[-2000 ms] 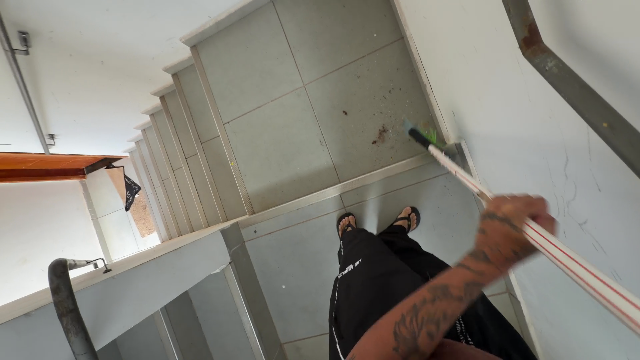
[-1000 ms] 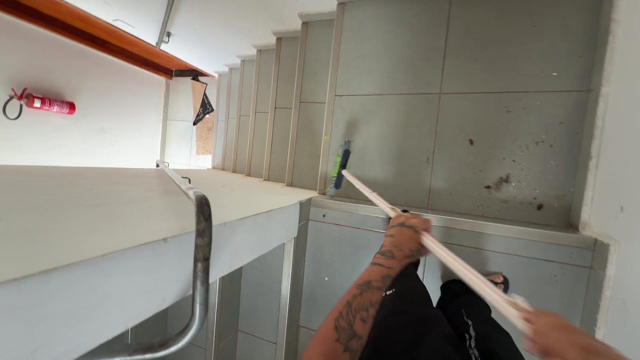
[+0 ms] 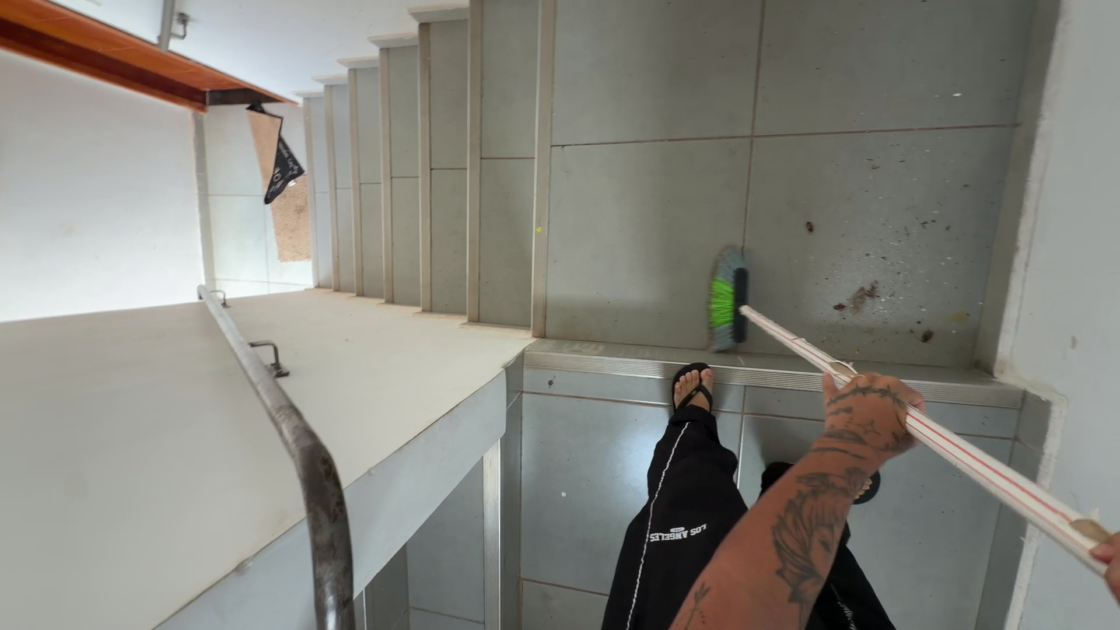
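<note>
A broom's white, red-striped handle [image 3: 980, 464] slants across the right half of the view. My left hand [image 3: 871, 416], on a tattooed forearm, is closed around its middle. At the right edge, my right hand [image 3: 1109, 560] is partly cut off and holds the upper end of the handle. The broom head [image 3: 728, 299], with green and grey bristles, rests on the grey tiled landing [image 3: 647, 227], just above my sandalled foot [image 3: 693, 388]. Right of the bristles lie brown debris [image 3: 857, 297] and small pale specks.
Stairs [image 3: 446, 166] descend or rise to the left of the landing; which is unclear. A ridged step edge [image 3: 612, 359] runs before my feet. A metal handrail [image 3: 306, 437] stands left above a low wall [image 3: 420, 437]. A white wall [image 3: 1081, 289] borders the right.
The broom head was near the right wall two seconds ago, then beside the stairs at the landing's left one second ago. It is now farther right, nearer the debris. The view has shifted.
</note>
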